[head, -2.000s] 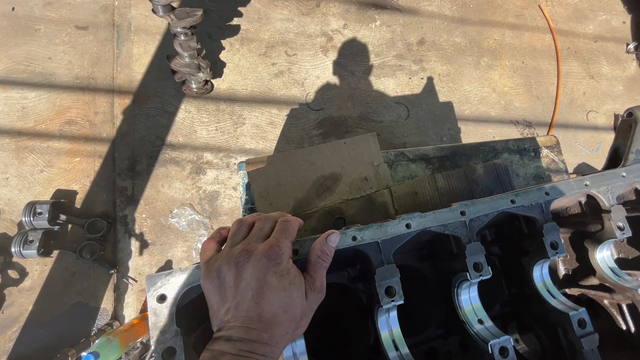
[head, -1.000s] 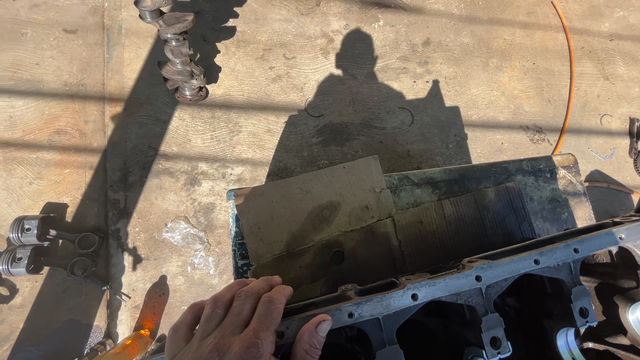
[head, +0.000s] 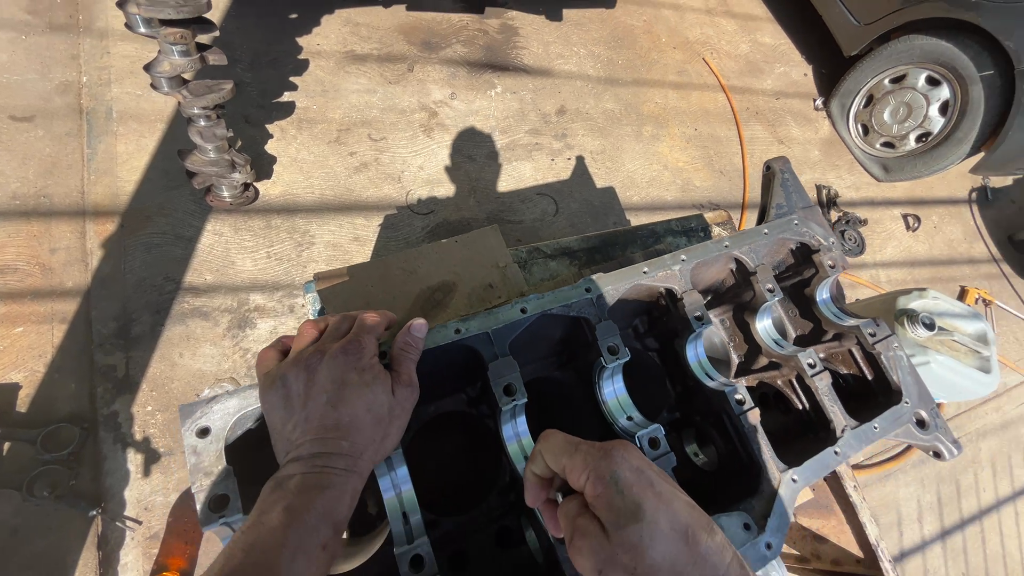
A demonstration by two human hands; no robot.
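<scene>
An engine block (head: 640, 274) lies with its crankcase side up, and shiny main bearing shells (head: 616, 398) sit in its saddles. My left hand (head: 340, 392) rests palm down on the far rail of the block, near its left end, its thumb against the edge. Low in the middle, my right hand (head: 600, 496) is curled beside a bearing shell (head: 516, 432), with a small metal piece, partly hidden, between its fingers. What that piece is cannot be told.
A crankshaft (head: 208, 120) stands at the upper left. Cardboard (head: 424, 276) lies beyond the block. Connecting rods (head: 56, 440) are at the left, an orange bottle (head: 178, 540) at the lower left. A plastic jug (head: 944, 344), an orange hose (head: 736, 128) and a car wheel (head: 904, 108) are at the right.
My right hand, not in the earlier frames, is now over the middle of the block. My left hand remains on the far rail. The view has shifted to show more on the right.
</scene>
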